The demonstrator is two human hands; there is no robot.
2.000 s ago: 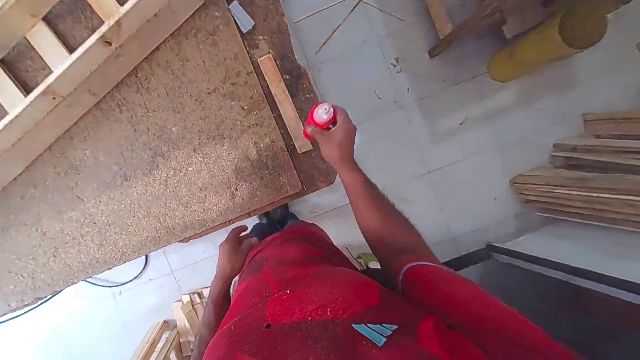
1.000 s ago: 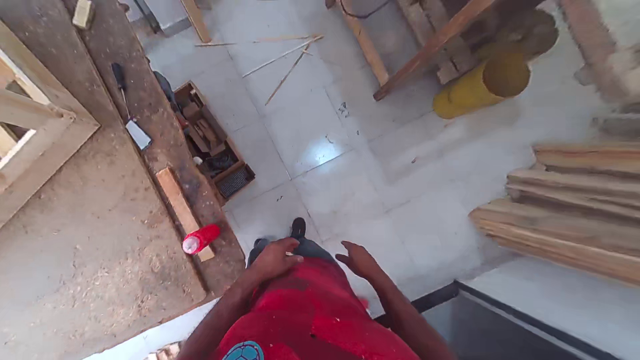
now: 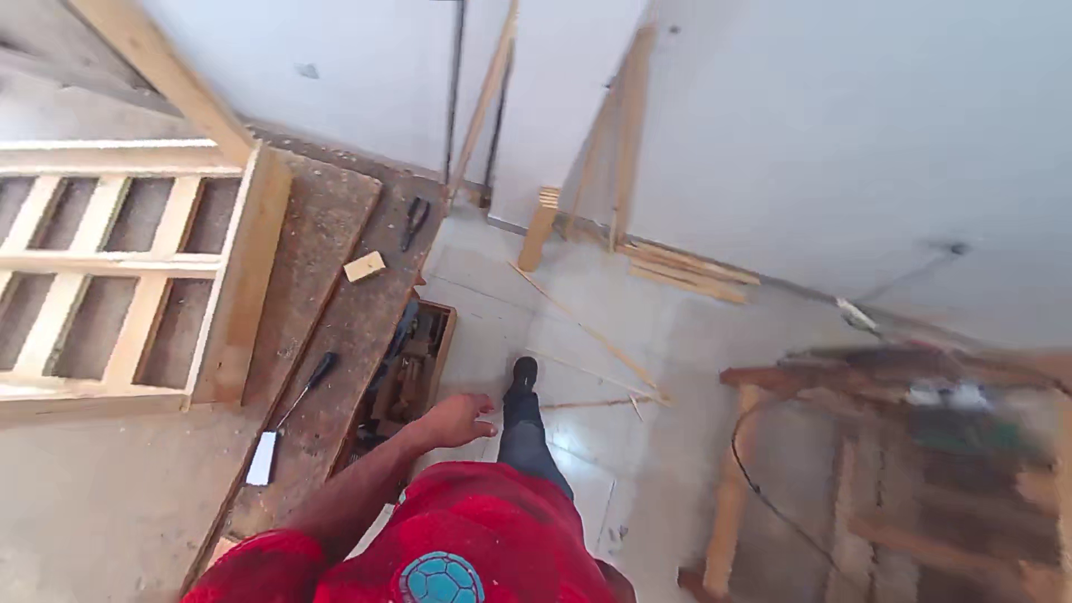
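My left hand hangs beside the wooden tool box, its fingers apart and nothing in them. My right hand is out of sight; only a bit of that arm shows at the bottom edge. On the workbench left of my arm lie a screwdriver-like tool with a black handle, a white flat piece, a small wood block and black-handled pliers. A slatted wooden frame rests on the bench at the far left.
Thin wood strips lie on the tiled floor ahead. Boards lie along the wall, and a short stack of slats leans there. At the right stands a wooden table with a dark cable hanging from it.
The red bottle, in my right hand at first, then lay on a wood strip on the bench; it is not visible now. The view has swung widely toward the wall. My right hand has left view.
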